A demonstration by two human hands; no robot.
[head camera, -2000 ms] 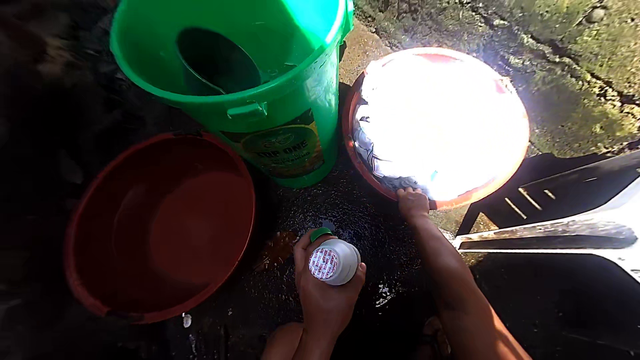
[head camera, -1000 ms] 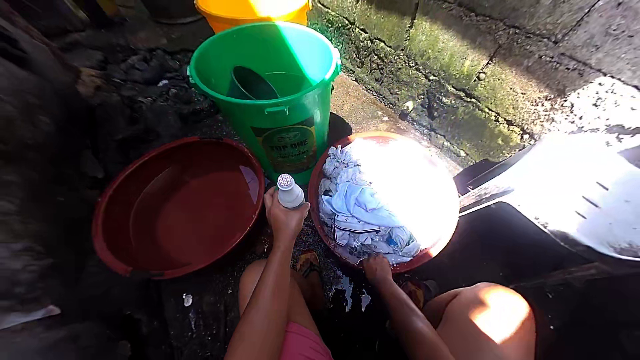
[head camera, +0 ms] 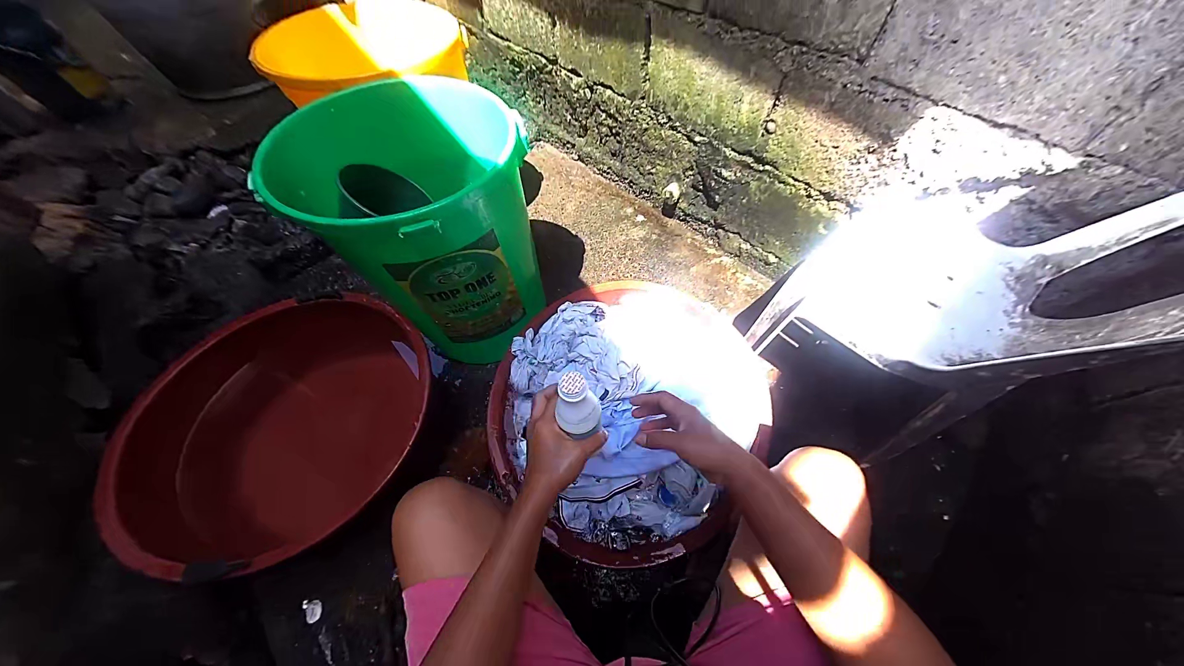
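My left hand (head camera: 555, 449) is closed around a white plastic bottle (head camera: 578, 412) with a printed cap, held upright over the left part of a reddish-brown basin (head camera: 499, 444). Wet light-blue and white clothes (head camera: 578, 347) fill that basin, and strong sunlight washes out its upper right part. Just right of the bottle, my right hand (head camera: 680, 435) hovers above the clothes with its fingers spread and nothing in them.
A second reddish-brown basin (head camera: 277, 444) lies at the left. Behind stand a green bucket (head camera: 472, 222) holding a dark container (head camera: 379, 192), and a yellow bucket (head camera: 314, 51). A white plastic chair (head camera: 943, 305) is at the right, near a mossy block wall (head camera: 721, 92).
My left hand has brought the bottle from beside the basin to over the clothes. My right hand has left the basin's near edge and come up beside the bottle.
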